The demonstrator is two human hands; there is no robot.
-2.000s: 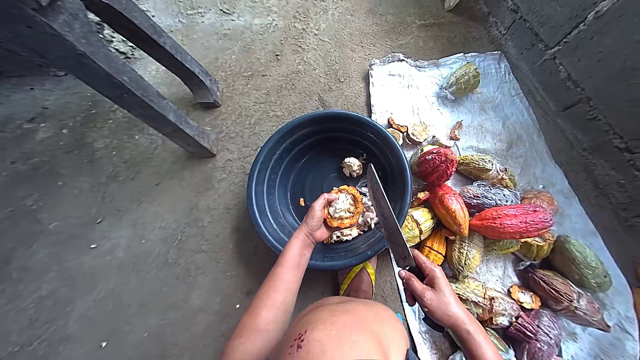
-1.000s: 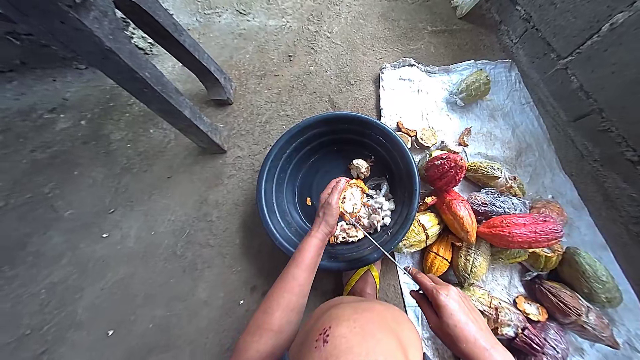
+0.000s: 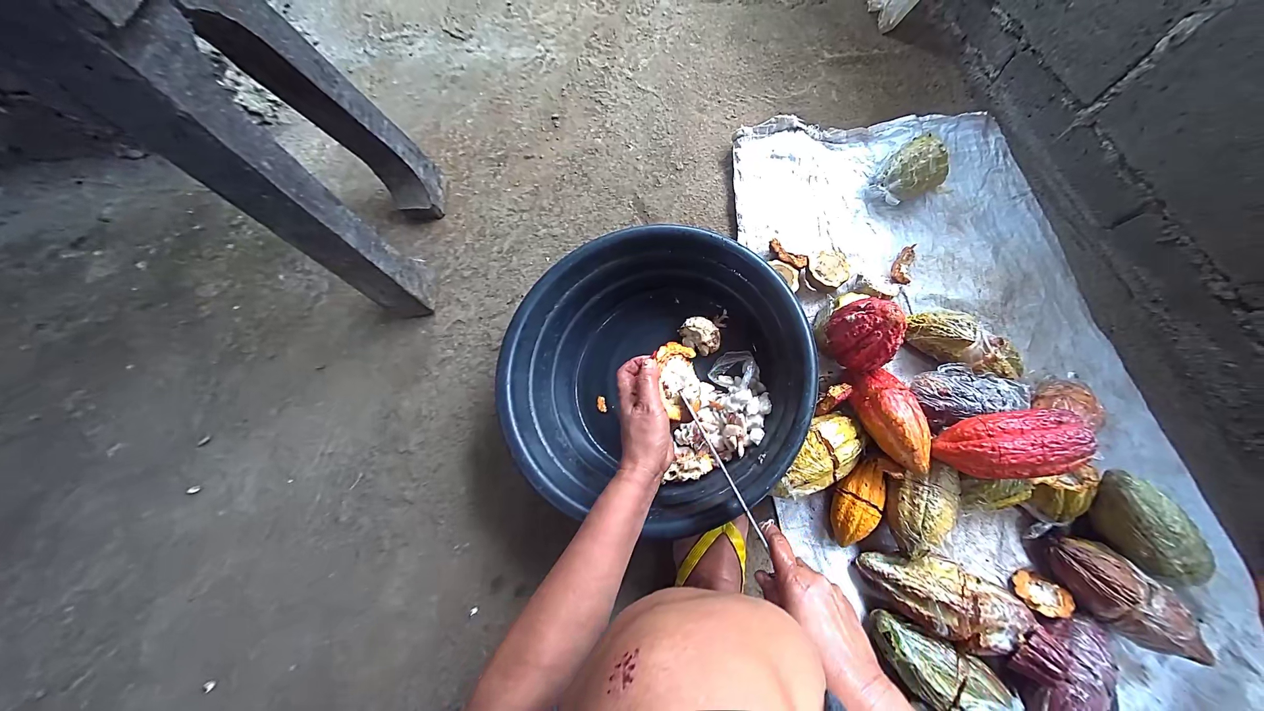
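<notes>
My left hand [image 3: 644, 417] holds an orange-rimmed piece of cacao pod [image 3: 675, 369] over a dark plastic basin [image 3: 528, 341], its white pulpy inside facing right. My right hand [image 3: 808, 600] grips a long knife [image 3: 726, 474], seen nearly edge-on, with the blade's tip at the pod piece. Beneath and right of the piece, white pulp-covered cacao beans [image 3: 733, 420] lie in the basin beside a scrap of clear plastic [image 3: 734, 365]. A pale round lump [image 3: 700, 336] sits above them. The knife's handle is mostly hidden by my fingers.
A silvery sheet [image 3: 997, 212] on the right bears several cacao pods, such as a red one [image 3: 1015, 442], some wrapped in plastic, and cut pod ends [image 3: 828, 269]. A block wall [image 3: 1165, 168] borders it. Wooden legs [image 3: 316, 222] stand upper left. My bent knee [image 3: 706, 652] is below the basin.
The knife has moved from beside the pod piece, where its broad side showed, to the piece itself. My left hand has turned the pod piece, and more loose white beans show in the basin.
</notes>
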